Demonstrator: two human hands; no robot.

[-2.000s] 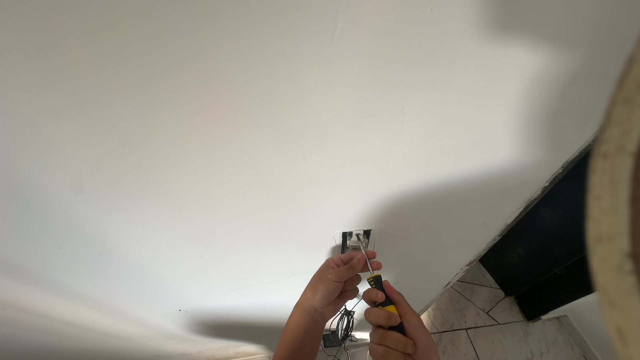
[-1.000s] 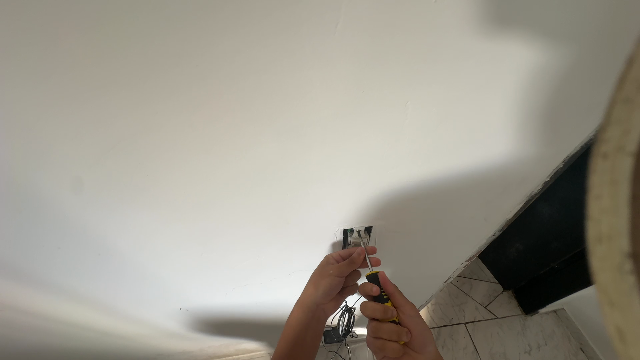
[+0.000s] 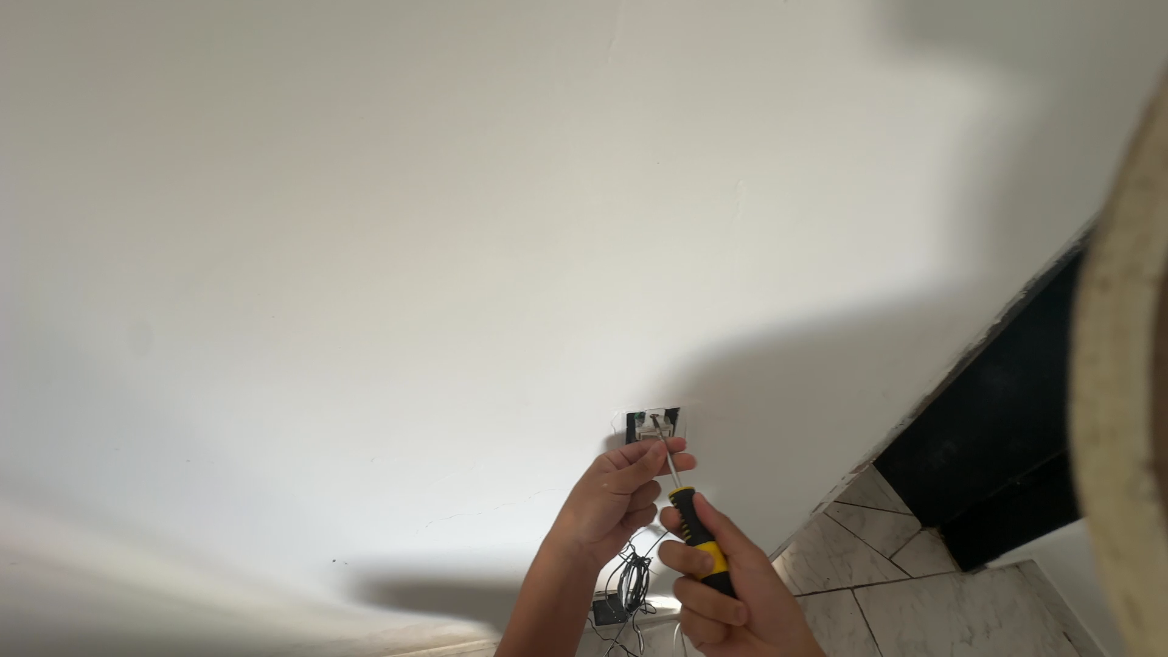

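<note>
In my right hand (image 3: 721, 584) is a screwdriver (image 3: 701, 543) with a black and yellow handle, tilted up and to the left. Its metal shaft runs past the fingertips of my left hand (image 3: 625, 493), up to an electrical outlet (image 3: 655, 422) set in a wall box. The thumb and fingers of my left hand are around the shaft near the outlet; whether they also touch the outlet is hidden. Dark gaps of the box show at both sides of the outlet, and its lower part is behind my fingers.
The white wall (image 3: 456, 255) fills most of the view. Below my hands, a coiled black cable (image 3: 633, 579) hangs beside a small black box (image 3: 610, 609). Marble-patterned floor tiles (image 3: 839, 547), a dark doorway-like area (image 3: 995, 392) and a blurred pale curved edge (image 3: 1109, 365) are at the right.
My right hand has shifted its grip on the screwdriver handle, with the fingers placed differently. My left hand stays beside the outlet.
</note>
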